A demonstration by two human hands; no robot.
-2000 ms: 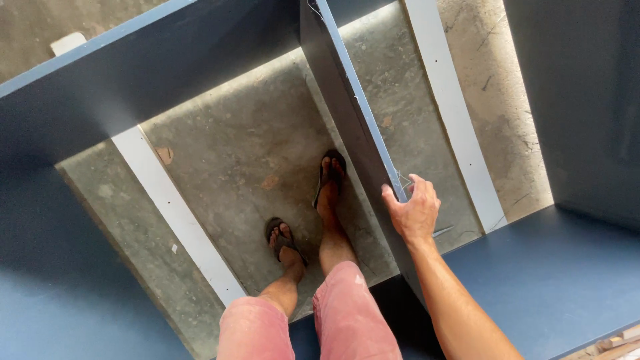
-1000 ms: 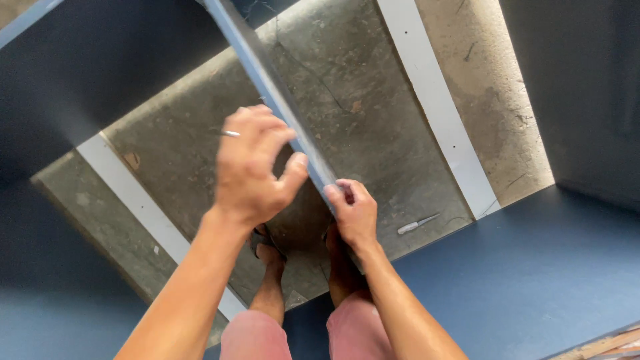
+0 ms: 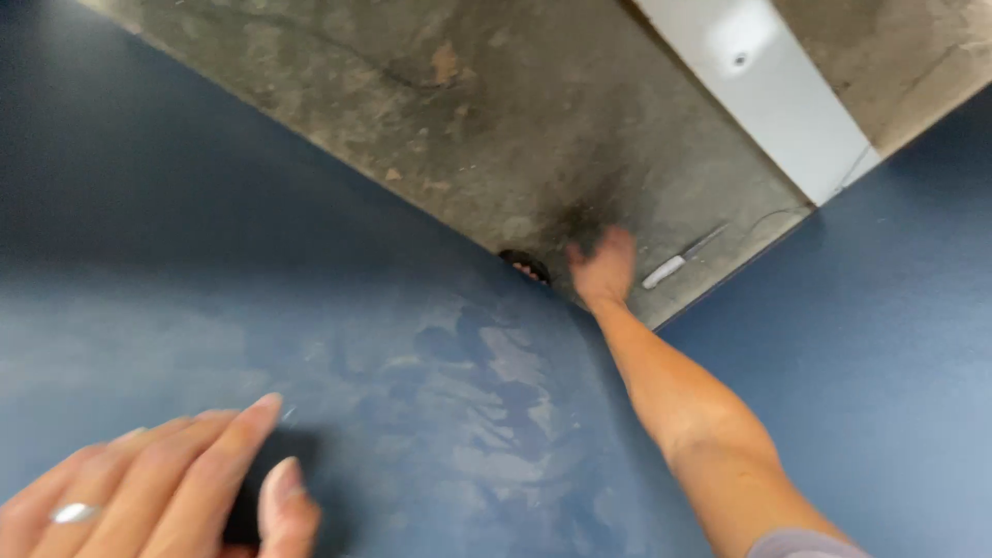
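Observation:
My left hand, with a ring on one finger, is at the lower left over a dark blue panel; its thumb and fingers are apart, and whether it touches the panel is unclear. My right hand reaches down past the panel towards the concrete floor, blurred, its fingers apart with nothing seen in them. Just right of it lies a thin pointed tool with a pale handle on the floor; its exact kind cannot be told.
A white strip with a screw hole crosses the upper right. Another blue panel borders the floor at the right. The tip of a sandalled foot shows at the near panel's edge. The concrete floor lies between the panels.
Both hands have left the upright panel's edge area where they were a second ago. The right hand is now down beside the pale-handled tool. The view has moved much closer.

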